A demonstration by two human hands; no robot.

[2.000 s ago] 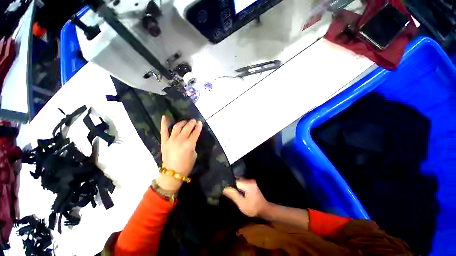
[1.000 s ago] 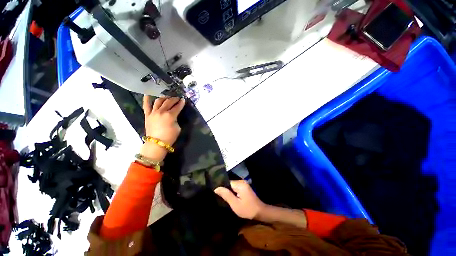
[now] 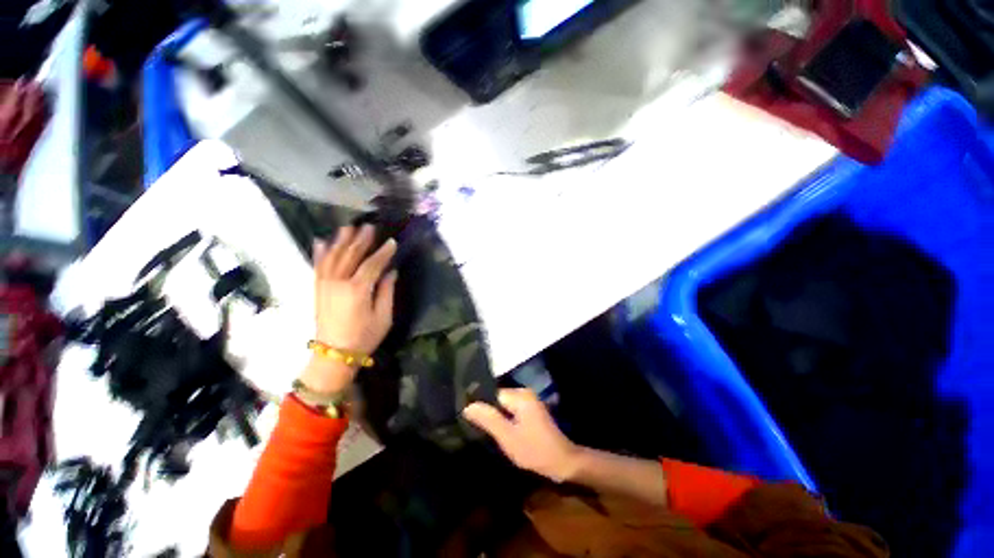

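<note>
A camouflage panel lies on the white machine table and hangs over its front edge, its far end under the sewing machine's presser foot. My left hand lies on the panel just in front of the presser foot, fingers spread, not gripping. My right hand pinches the panel's right edge near the table's front edge. The frame is blurred, so the needle and stitching cannot be made out.
Black webbing pieces lie in a loose pile at the left, with a smaller pile below. Thread snips lie right of the needle. A blue bin with dark pieces stands right. A smartphone rests on dark red cloth.
My left hand moved up towards the presser foot, then slightly back with its fingers spreading. The panel has shifted under the machine. My right hand has stayed at its edge. The view has shifted slightly.
</note>
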